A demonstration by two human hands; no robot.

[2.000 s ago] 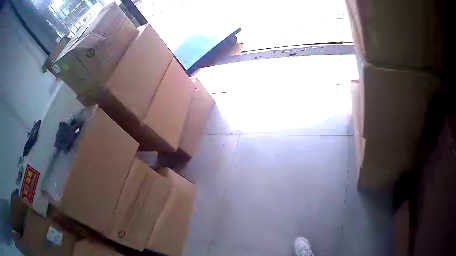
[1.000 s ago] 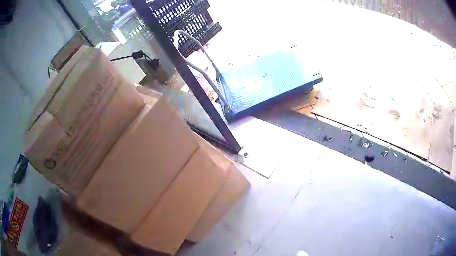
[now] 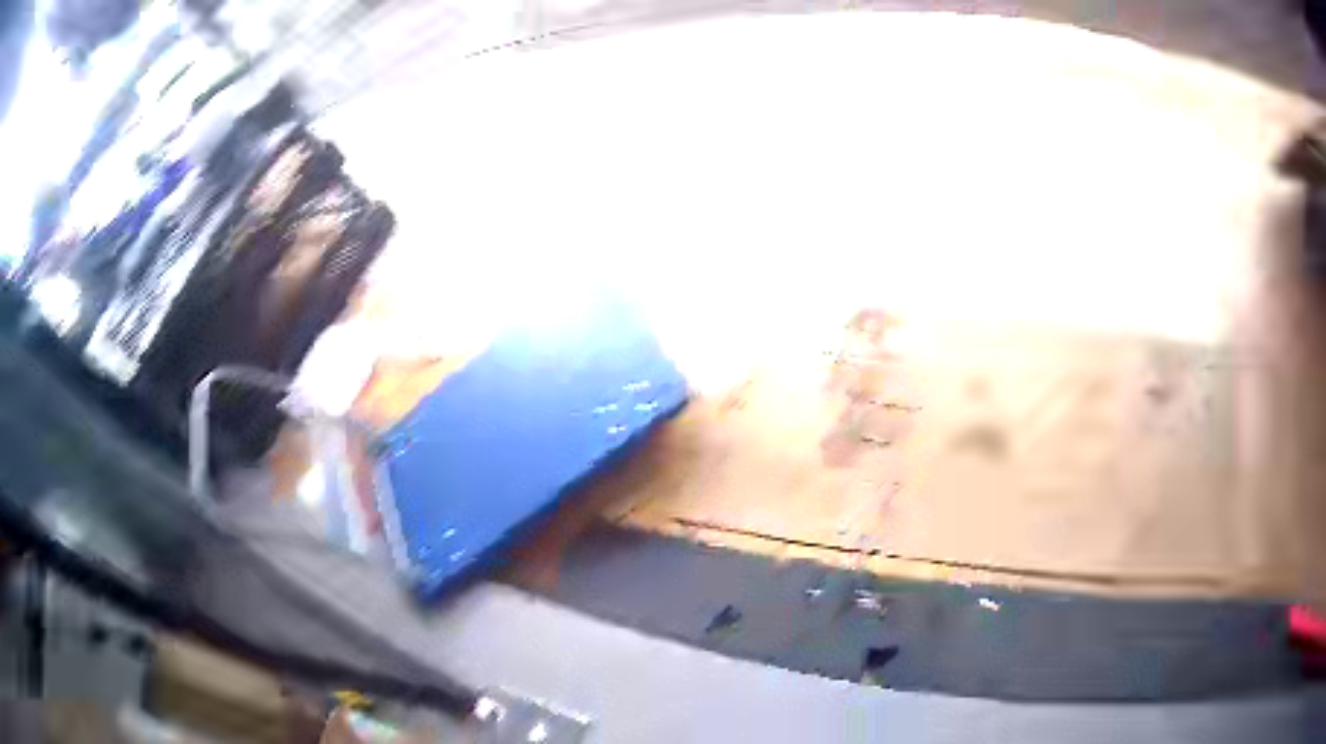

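Neither of my hands is in the picture. Nearest in front of me is a flat blue platform (image 3: pixel 531 436), tilted in the view, with a pale bent tube handle (image 3: pixel 199 436) at its left end; it looks like a cart. It stands on a tan floor (image 3: pixel 1018 465) just past a grey strip (image 3: pixel 785 618). The frame is blurred, and strong glare hides the far edge of the platform.
A dark slanting bar or frame (image 3: pixel 218 596) crosses the lower left. Dark stacked things (image 3: pixel 313 240) stand at the upper left, too blurred to name. Pale floor (image 3: pixel 582 676) lies at the bottom. A red patch (image 3: pixel 1309 632) shows at the right edge. Small dark spots mark the grey strip.
The view has moved past the carton stacks, which have left the picture. The blue platform has come nearer and lower left, and more tan floor shows at the right.
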